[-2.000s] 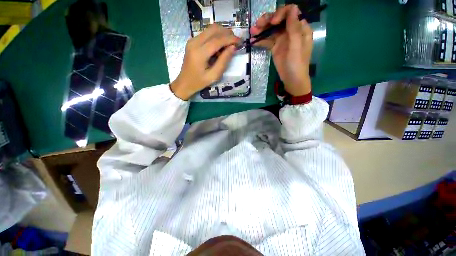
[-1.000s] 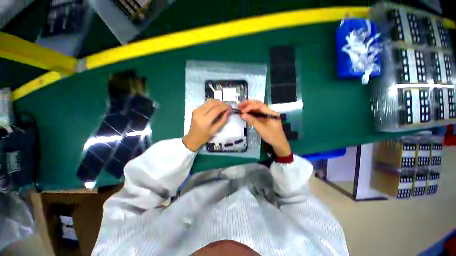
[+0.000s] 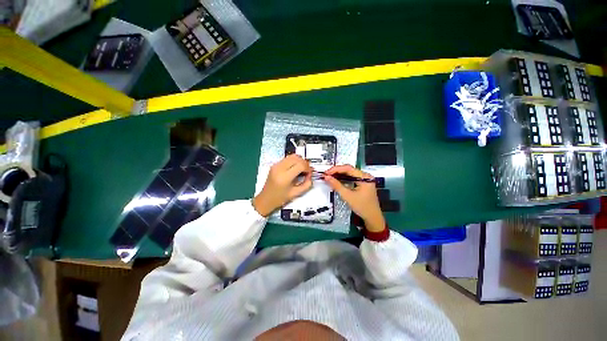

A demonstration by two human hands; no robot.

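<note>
An opened device body [image 3: 327, 148] with a black rim lies on a bubble bag [image 3: 274, 136] on the green bench. A whitish battery area [image 3: 313, 200] fills its lower part. My left hand [image 3: 285, 184] is over the device's left side, fingers pinched near its middle; what they touch is too small to tell. My right hand [image 3: 359, 196] holds dark tweezers [image 3: 353, 178] at the device's right side, their tip by my left fingertips.
Black adhesive pieces [image 3: 380, 133] lie right of the bag. Glossy black film sheets [image 3: 170, 193] lie left. A blue box with white strips [image 3: 456, 116] and a battery tray [image 3: 519, 174] stand at the right. Other devices [image 3: 203, 40] lie beyond the yellow tape [image 3: 293, 86].
The view has tilted up and back, showing more beyond the yellow tape; the device appears lower than two seconds ago. Both hands stay at the device's middle, tweezers still in my right hand.
</note>
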